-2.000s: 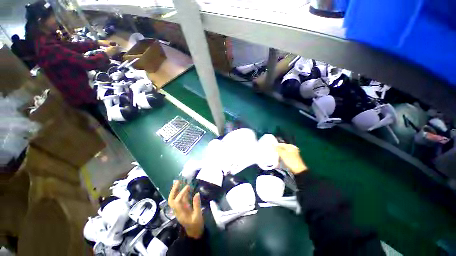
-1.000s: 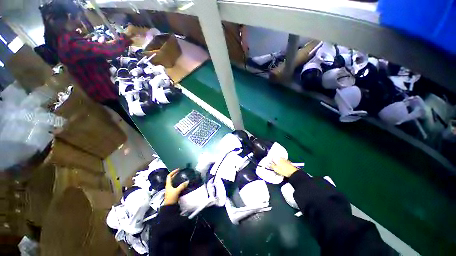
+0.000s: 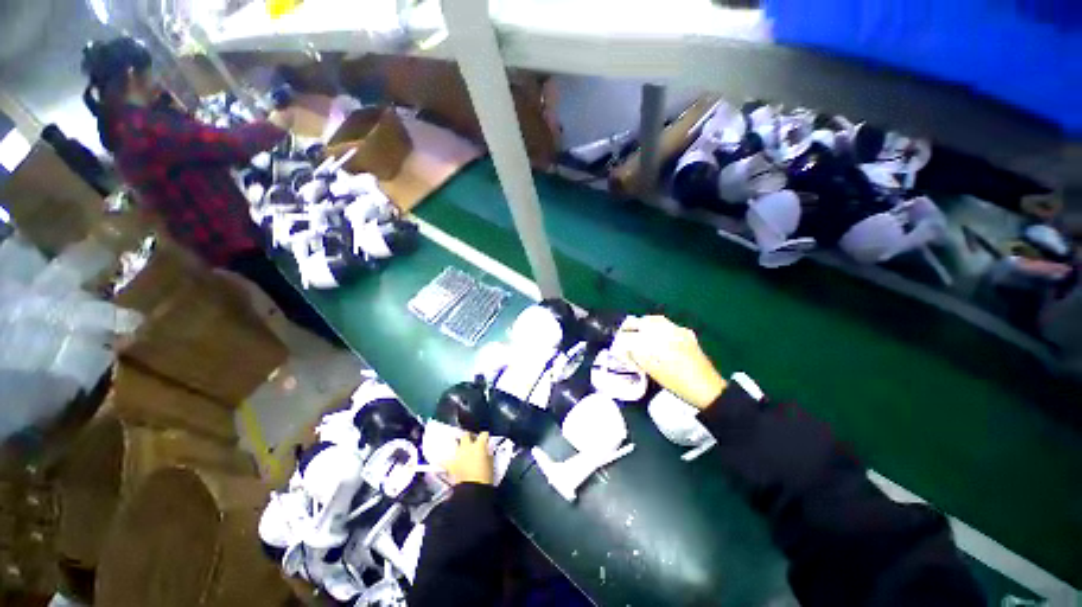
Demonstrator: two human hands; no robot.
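Observation:
Several white dome cameras with black ball fronts lie in a cluster on the green belt (image 3: 641,522) in front of me. My left hand (image 3: 471,459) is at the cluster's near left edge, its fingers on the white body of a camera (image 3: 440,443). My right hand (image 3: 670,356) is at the cluster's right side, fingers curled over a white camera (image 3: 618,377) that it partly hides. One camera (image 3: 593,425) lies between the hands with its bracket towards me; another (image 3: 679,421) lies below my right wrist.
More cameras are heaped at lower left (image 3: 332,480), farther up the belt (image 3: 320,225) and under the shelf (image 3: 777,219). Two flat silvery grids (image 3: 460,306) lie beyond the cluster. A white post (image 3: 504,142) stands at the belt's divider. A person in a checked shirt (image 3: 184,160) stands at upper left.
My left hand has moved right and down, from a camera's black ball onto a white body. My right hand has shifted slightly up, still at the cluster's right side. The cameras lie closer together at left.

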